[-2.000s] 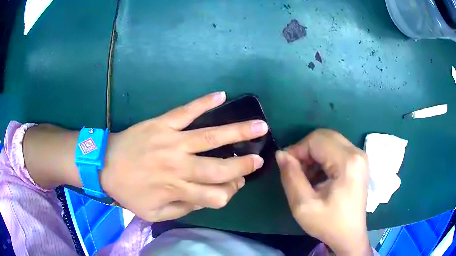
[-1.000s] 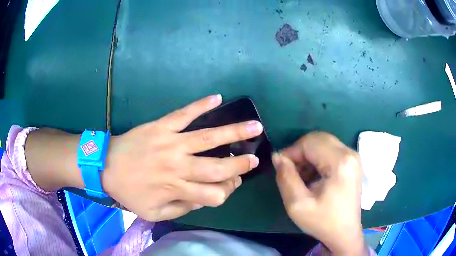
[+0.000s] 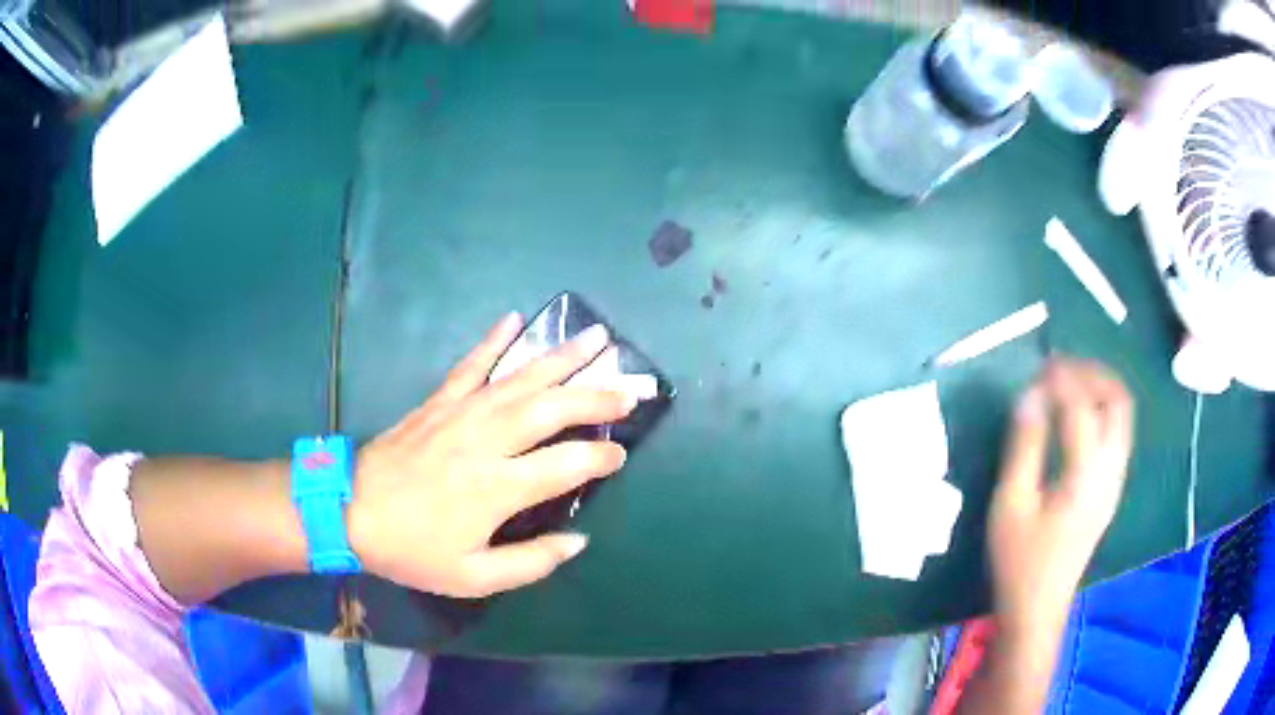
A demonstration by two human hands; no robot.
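The black glossy phone screen lies on the green mat, tilted, with bright reflections on its upper part. My left hand lies spread over it, palm down, covering its middle and left part; a white bit shows at one fingertip. My right hand is raised at the right, away from the screen, slightly blurred. A tiny dark tip shows above its fingers, but what it holds is too small to tell. The white wipe lies crumpled on the mat between my hands.
A white blade-like stick and a thinner white stick lie beyond the wipe. A clear solvent bottle with open lid stands at the back right. A white desk fan is at far right. A paper sheet lies back left.
My right hand has moved away from the screen's edge to the right, past the wipe. The view has shifted, showing the fan and whole bottle. My left hand stays on the screen, which appears more turned.
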